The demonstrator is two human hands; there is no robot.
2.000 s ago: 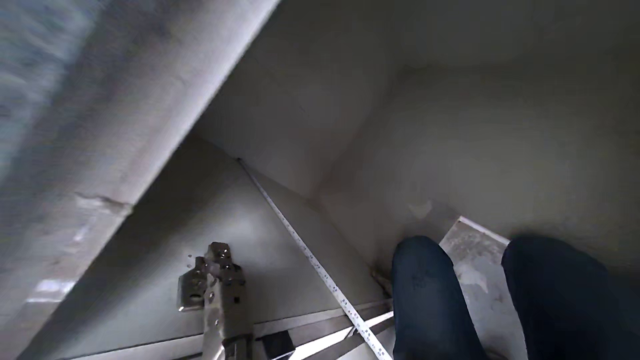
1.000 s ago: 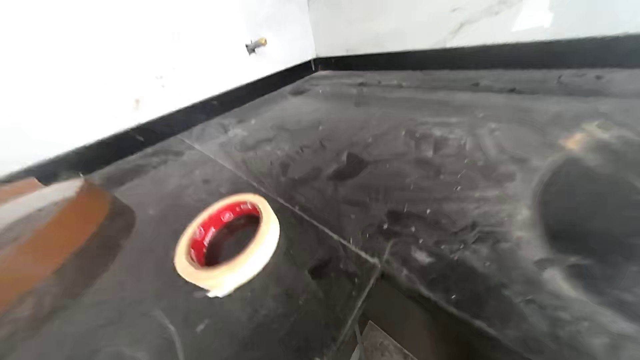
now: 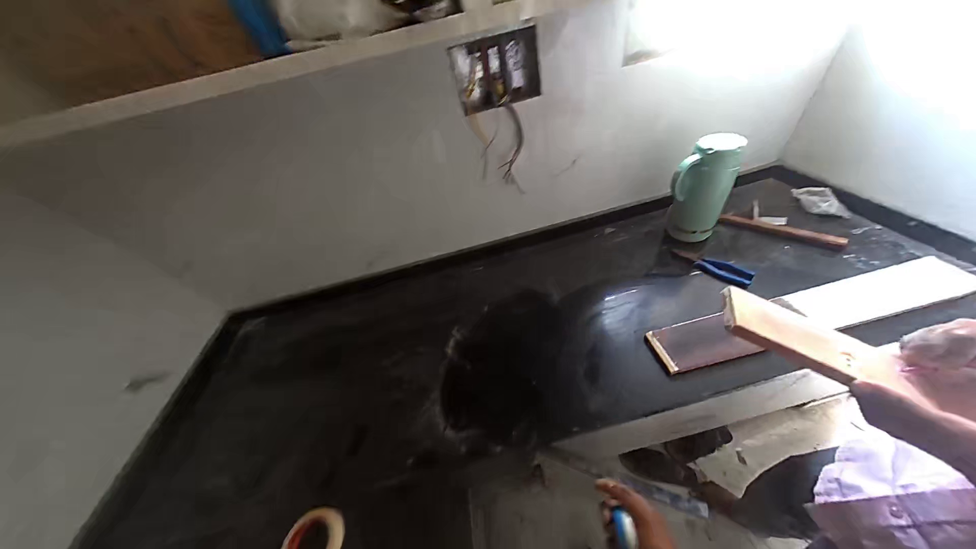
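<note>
My right hand (image 3: 637,511) shows at the bottom edge, fingers closed around a small blue-and-white object (image 3: 624,528); the hand is partly cut off and what it holds cannot be told exactly. Just above and beside it lies a narrow pale strip (image 3: 671,499), blurred. My left hand is out of view. A roll of masking tape (image 3: 335,526) lies at the lower left on the black stone countertop (image 3: 343,396). At the right, another person in a light pink shirt (image 3: 892,488) holds a wooden board (image 3: 793,335), its near end raised over the counter.
Blue-handled pliers (image 3: 724,271), a green jug (image 3: 709,187), a wooden stick (image 3: 785,229) and a crumpled plastic bag (image 3: 820,200) are on the counter. A dark panel (image 3: 701,343) and a long white panel (image 3: 877,290) lie nearer. Wires hang from an open wall box (image 3: 496,69).
The view has swung from a cabinet interior with an extended measuring tape, past the masking tape on the counter, to a wider counter view. My right hand and the other person have come into view.
</note>
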